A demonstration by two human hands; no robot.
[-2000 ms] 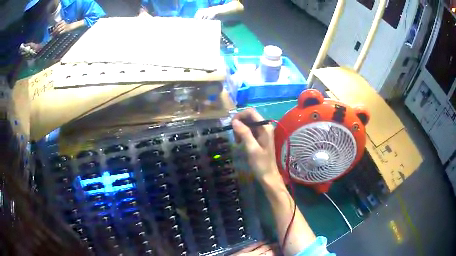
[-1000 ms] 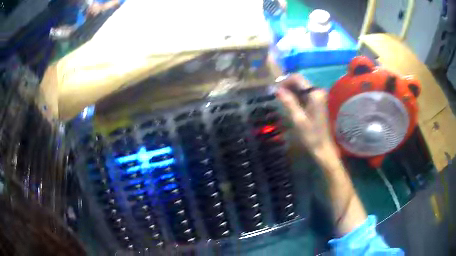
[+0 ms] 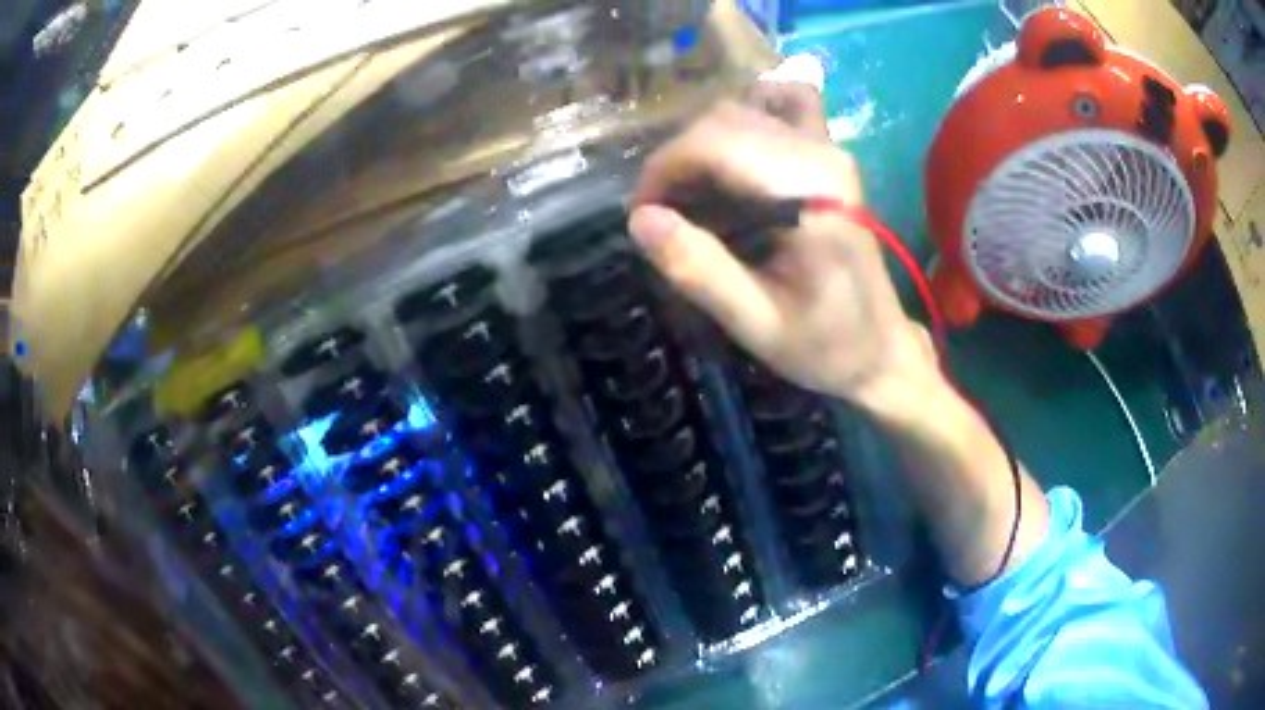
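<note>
A clear blister tray (image 3: 798, 610) fills the lower left and middle, with columns of small black electronic units (image 3: 555, 492) showing silver contacts. My right hand (image 3: 798, 236) is over the tray's upper right part, fingers closed on a black test probe (image 3: 756, 222). A red lead (image 3: 902, 257) runs from its rear down along my wrist. The probe's tip is hidden by my fingers, so I cannot tell if it touches a unit. A blue glow (image 3: 347, 441) lies over the tray's left part. My left hand is not in view.
An orange-red bear-shaped fan (image 3: 1082, 180) stands right of my hand on the green bench top (image 3: 888, 70), its white cord (image 3: 1131, 416) running down. Cardboard (image 3: 125, 208) lies behind the tray at the upper left. A yellow mark (image 3: 208, 372) is at the tray's corner.
The view has moved closer to the tray. My right hand with the probe has moved left, over the tray's top rows. The red glow has gone from view, and so has the bottle.
</note>
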